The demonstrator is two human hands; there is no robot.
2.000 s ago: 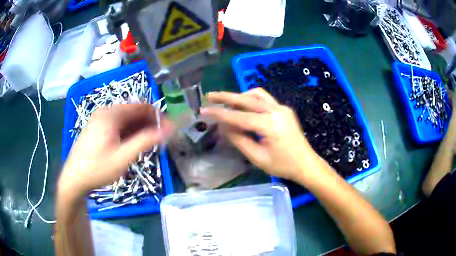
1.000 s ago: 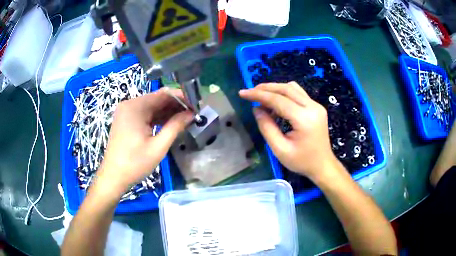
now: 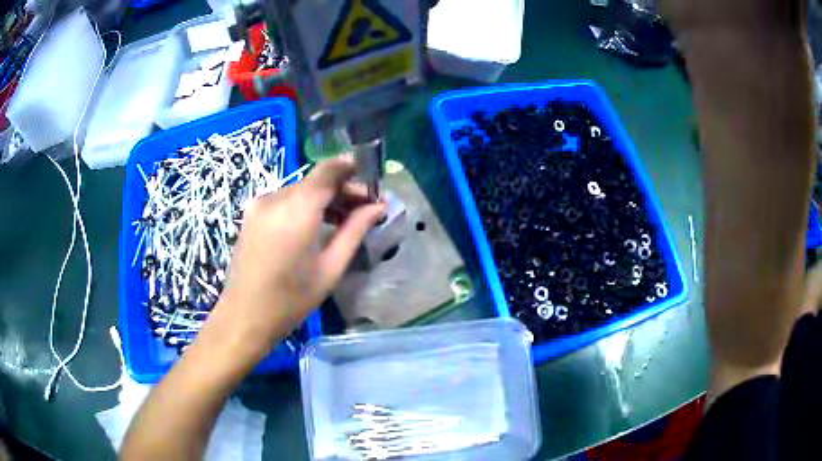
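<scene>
My left hand [image 3: 288, 243] is at the grey fixture block [image 3: 388, 236], thumb and fingers pinched close beside the press ram [image 3: 370, 167]. The thin leaded pin seen in it a second ago is now hidden by the fingers. The ram tip is down at the block top, and the block's hole cannot be made out. My right forearm rises blurred along the right side; my right hand is beyond the top edge. The left blue tray [image 3: 131, 270] is heaped with white sticks with dark ends. The right blue tray [image 3: 478, 243] holds black rings, some showing silver faces.
The press head [image 3: 360, 81] with its yellow warning label stands above the metal base plate [image 3: 406, 284]. A clear plastic box [image 3: 415, 338] with several sticks lies nearest me. Clear boxes, a white cord [image 3: 77, 270] and a red bin [image 3: 261, 76] are around. Another person's arm shows at the right edge.
My right hand has gone from beside the block up out of view, its forearm now raised at the right. My left hand stays at the block, and the pin is no longer visible.
</scene>
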